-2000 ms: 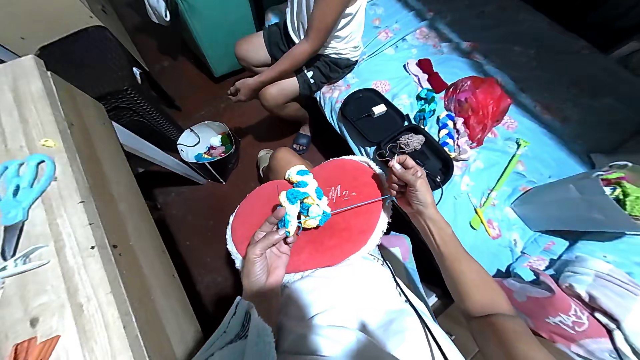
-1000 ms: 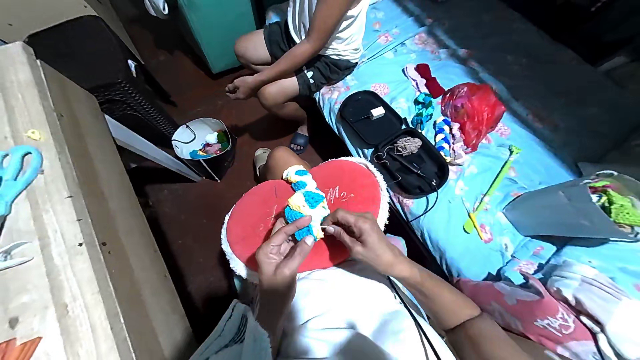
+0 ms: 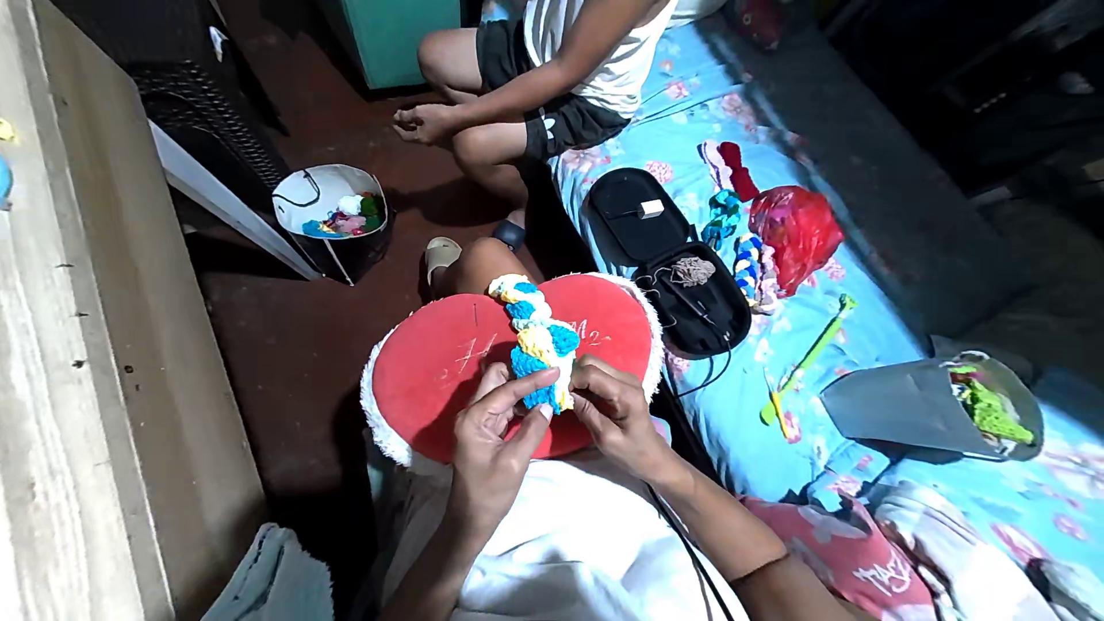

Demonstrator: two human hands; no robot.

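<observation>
A braided strip of blue, white and yellow yarn or fabric [image 3: 536,341] lies lengthwise over a red heart-shaped cushion [image 3: 423,371] with white fluffy trim, on the lap. My left hand [image 3: 500,423] holds the strip's near end from the left, thumb and forefinger on its blue part. At the same end, on the right edge, my right hand [image 3: 612,410] pinches with thumb and forefinger; what lies between those fingertips is too small to tell. On the bed to the right lies an open black zip case [image 3: 699,302] with a small ball of grey-brown yarn [image 3: 693,271] in it.
A person [image 3: 552,78] sits at the bed's edge ahead. A bag of yarn scraps [image 3: 332,203] stands on the floor. The bed [image 3: 733,431] holds a red plastic bag [image 3: 793,237], braided pieces [image 3: 749,267], a green stick-like tool [image 3: 811,358] and a grey bin [image 3: 906,405]. A wooden surface [image 3: 52,345] borders the left.
Two seconds ago my right hand held a thin strand or tool pulled out to the right, near the case. It has come back to the braid's near end, which now lies straighter on the cushion.
</observation>
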